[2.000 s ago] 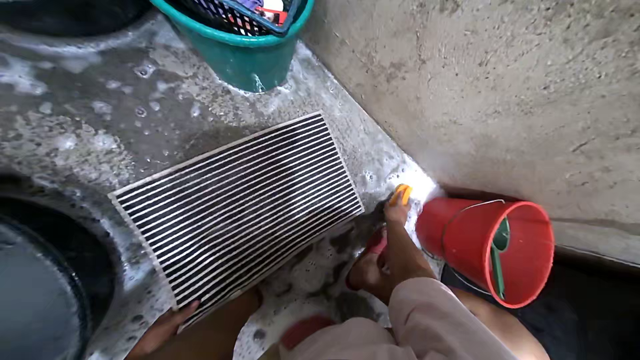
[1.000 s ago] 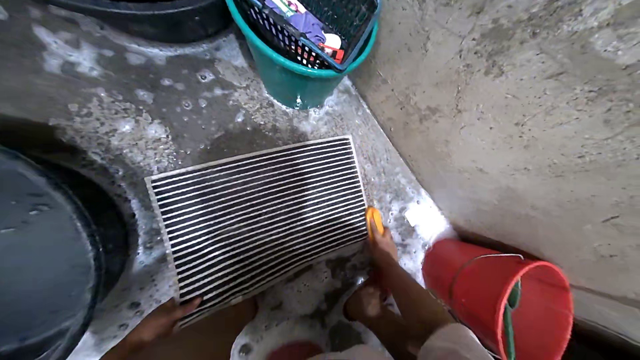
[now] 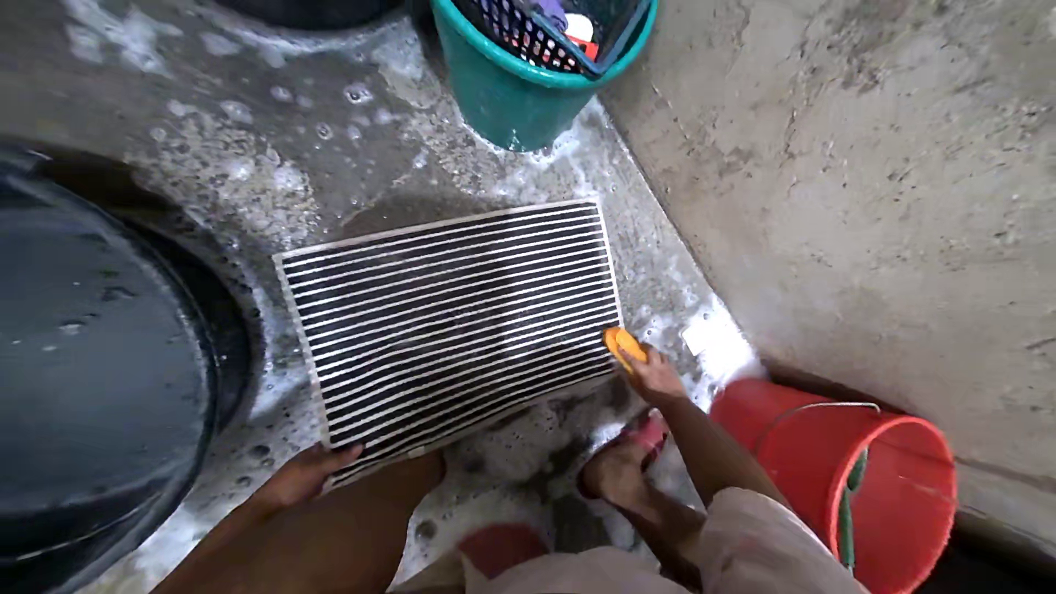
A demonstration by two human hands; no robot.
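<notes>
A black mat with white stripes (image 3: pixel 454 313) lies spread on the wet, soapy floor in front of me. My left hand (image 3: pixel 309 474) grips its near left corner, the thumb on top. In my right hand (image 3: pixel 652 371) is an orange scrubbing brush (image 3: pixel 624 348), its far side resting at the mat's right edge near the near right corner. The brush's underside is hidden.
A large black tub of water (image 3: pixel 91 355) stands at the left. A green bucket (image 3: pixel 520 103) holding a dark basket is at the top, and a red bucket (image 3: pixel 784 445) lies tilted by the concrete wall (image 3: pixel 866 206). My feet are below the mat.
My right hand with the orange brush has moved from the floor beside the mat's right corner onto the mat's right edge. The left hand keeps its hold. The view has shifted.
</notes>
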